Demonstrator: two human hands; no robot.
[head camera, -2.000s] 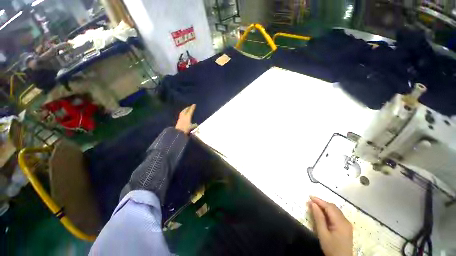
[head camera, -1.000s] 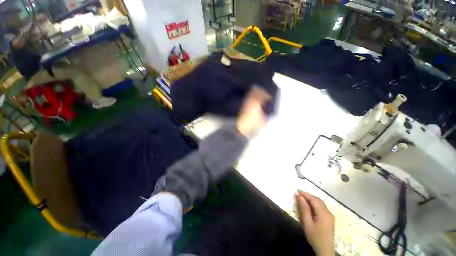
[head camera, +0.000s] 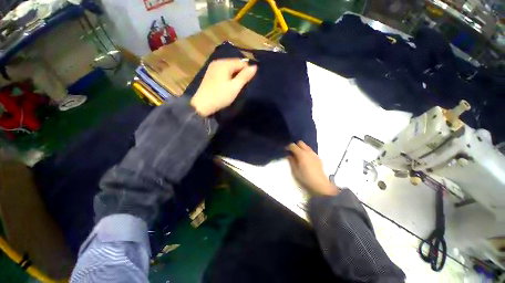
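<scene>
A navy garment piece (head camera: 271, 105) lies partly on the white table and partly over the brown side surface. My left hand (head camera: 224, 85) pinches its far left part near a small tan label (head camera: 247, 54). My right hand (head camera: 310, 168) holds its near edge at the table's front, left of the machine. The white sewing machine head (head camera: 443, 143) stands at the right. No cloth lies under its needle area.
Black shears (head camera: 437, 237) lie on the machine bed. A navy pile (head camera: 387, 61) lies at the back right. More navy cloth (head camera: 94, 166) hangs at the left. A brown side surface (head camera: 194, 47) and yellow tube frame (head camera: 277, 16) stand behind.
My left hand has moved back to the left and up, and the navy piece is spread out. My right hand has moved from the front table edge onto the cloth's edge. The view has shifted.
</scene>
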